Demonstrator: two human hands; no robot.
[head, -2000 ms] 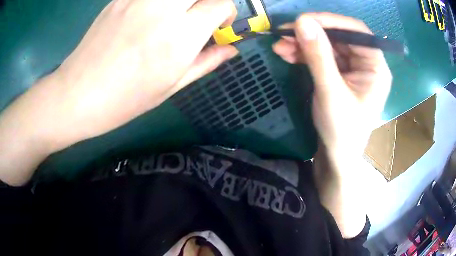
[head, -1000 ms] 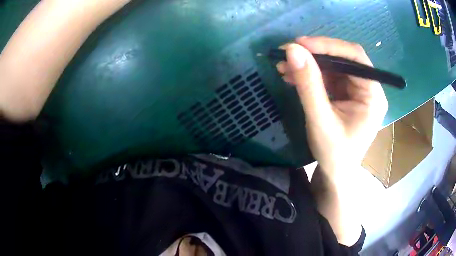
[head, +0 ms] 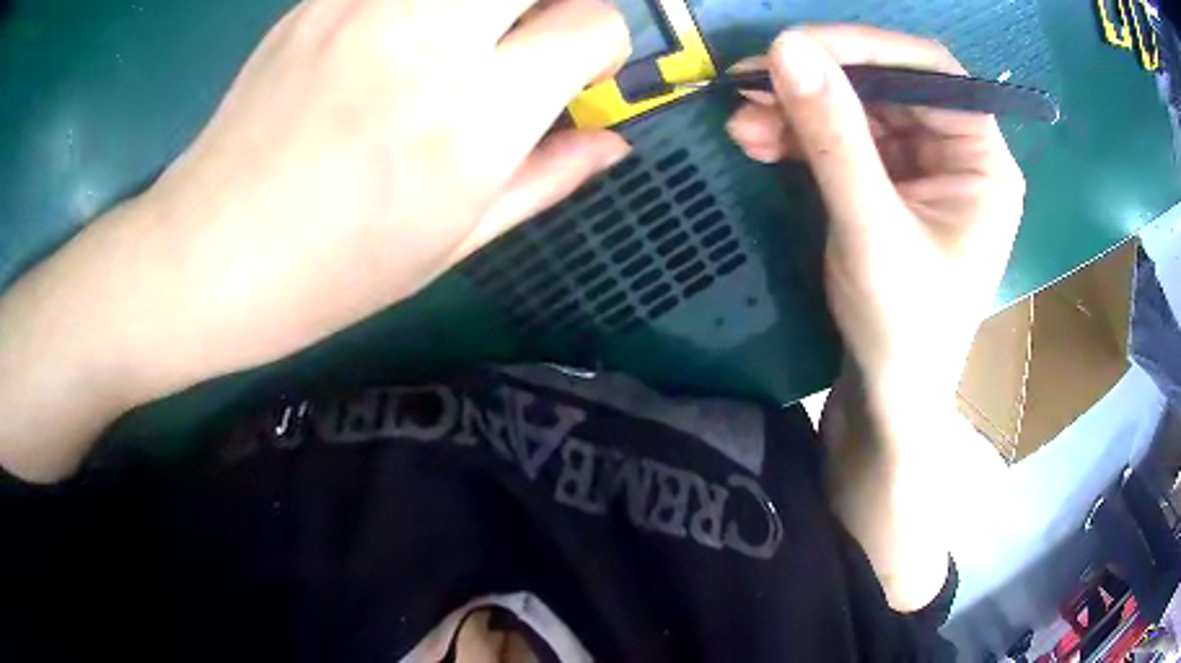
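My left hand (head: 389, 143) holds a yellow-and-black housing (head: 680, 65) between thumb and fingers at the top of the view; the picture's edge cuts off its far part. My right hand (head: 894, 181) holds black tweezers (head: 926, 91) like a pen, their tip at the housing's yellow lower edge. Whether a pad is at the tip cannot be told. Below, a clear release sheet (head: 732, 317) with rows of small black pads (head: 641, 246) lies on the green bench; my left hand and forearm hide part of it.
Yellow frames (head: 1129, 31) lie at the far right edge of the green bench (head: 1075, 194). A second clear sheet (head: 965, 33) with pale outlines lies beyond my right hand. An open brown carton (head: 1056, 350) stands below the bench edge at the right.
One second ago my left hand was out of view and no housing showed near the tweezers. Now it is back with a housing, and my right hand has moved slightly up to it.
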